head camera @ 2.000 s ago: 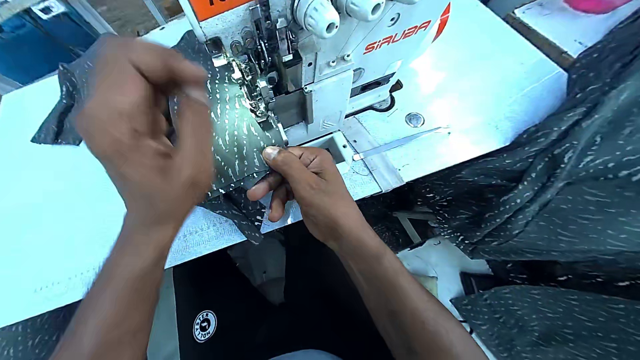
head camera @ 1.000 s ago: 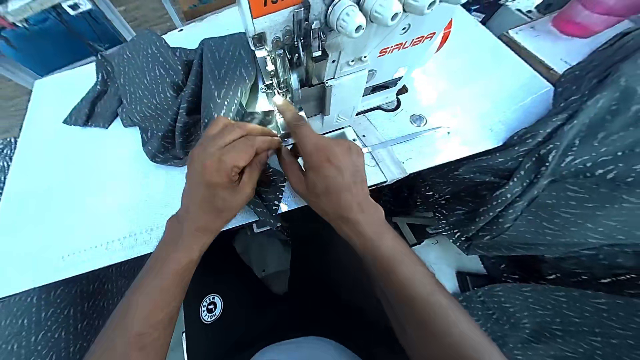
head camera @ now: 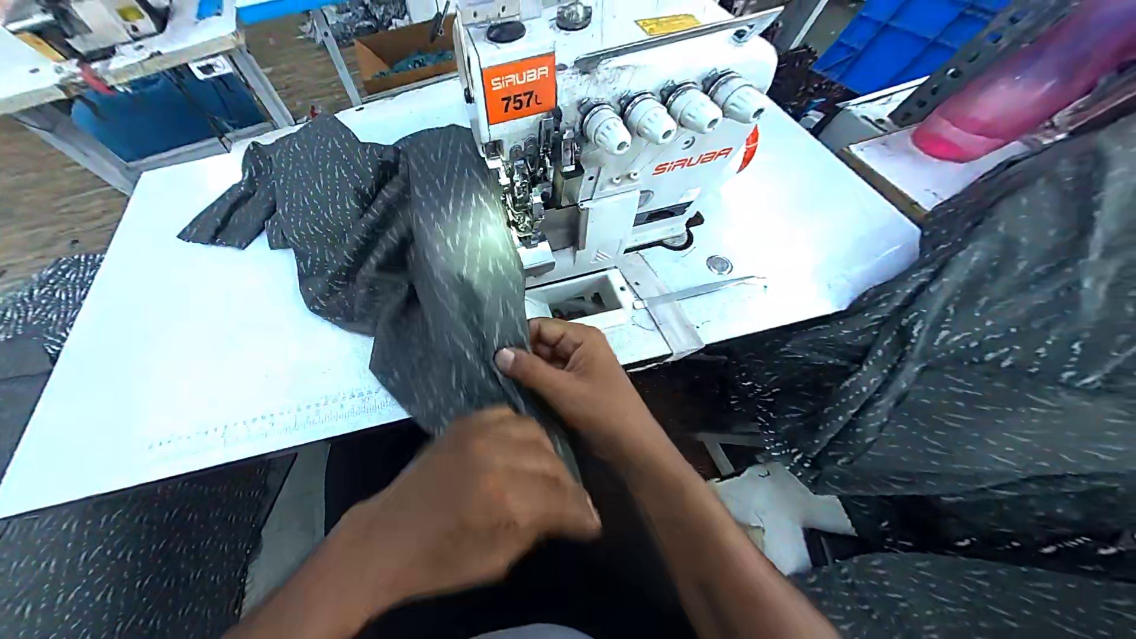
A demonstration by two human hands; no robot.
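Observation:
A dark grey fabric piece with white flecks (head camera: 453,266) lies over the table's front edge, its right side along the presser foot (head camera: 531,244) of a white Siruba overlock sewing machine (head camera: 612,204). My right hand (head camera: 568,368) pinches the fabric's right edge between thumb and fingers, just in front of the machine. Lower down, my left hand (head camera: 497,497) is blurred, its fingers curled over the fabric's near end; whether it grips the cloth is hidden. The machine's lamp lights the fabric beside the needle area.
Metal tweezers (head camera: 697,291) lie on the white table (head camera: 222,337), right of a small open tray (head camera: 581,297). More flecked fabric (head camera: 994,355) hangs at the right. A pink thread cone (head camera: 985,115) lies at the upper right. Another machine table (head camera: 169,53) stands at the upper left.
Both hands have moved from beside the presser foot toward my body, the left one farther. More of the fabric's length now stretches in front of the machine. The view has shifted.

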